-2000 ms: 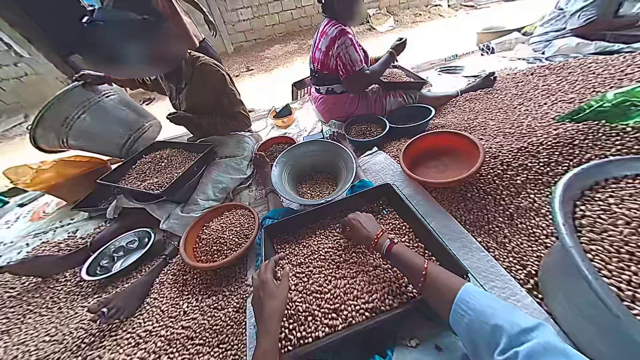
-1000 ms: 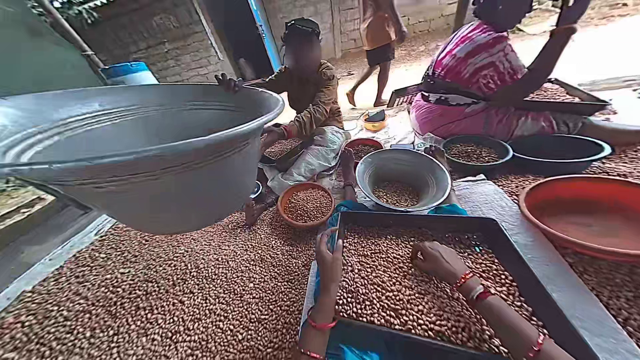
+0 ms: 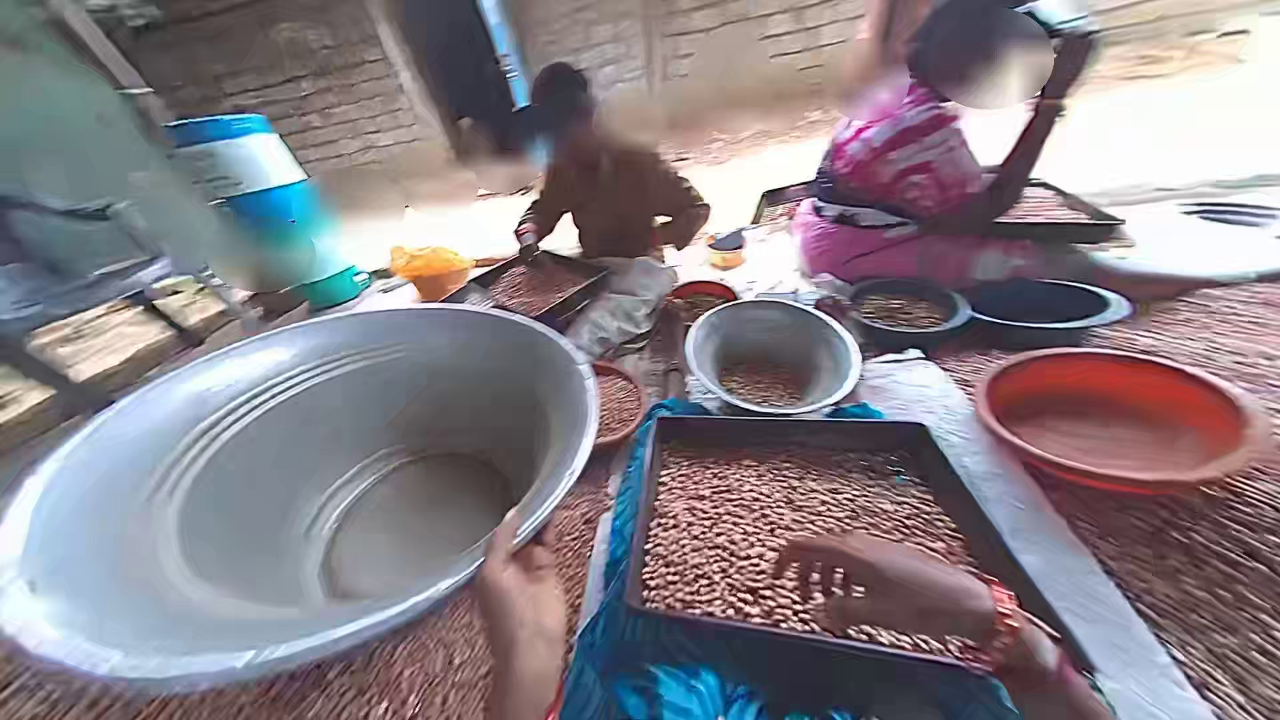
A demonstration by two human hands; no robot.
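My left hand grips the near right rim of a large, empty metal basin, thumb over the edge. My right hand, with red bangles at the wrist, hovers over or touches brown nuts or seeds in a dark rectangular tray; its fingers are spread, and I cannot tell if any nut is between them. The tray rests on blue cloth in front of me. A metal bowl with some nuts at its bottom stands just beyond the tray.
An orange-red basin stands at the right on spread nuts. Two dark bowls are behind it. A seated person has another tray; a person in pink sits further right. A blue and white barrel stands at back left.
The large basin, in the seated person's hands a second ago, has come down nearer to me. My left hand has moved from the tray's left edge to the basin's rim. The view has swung left.
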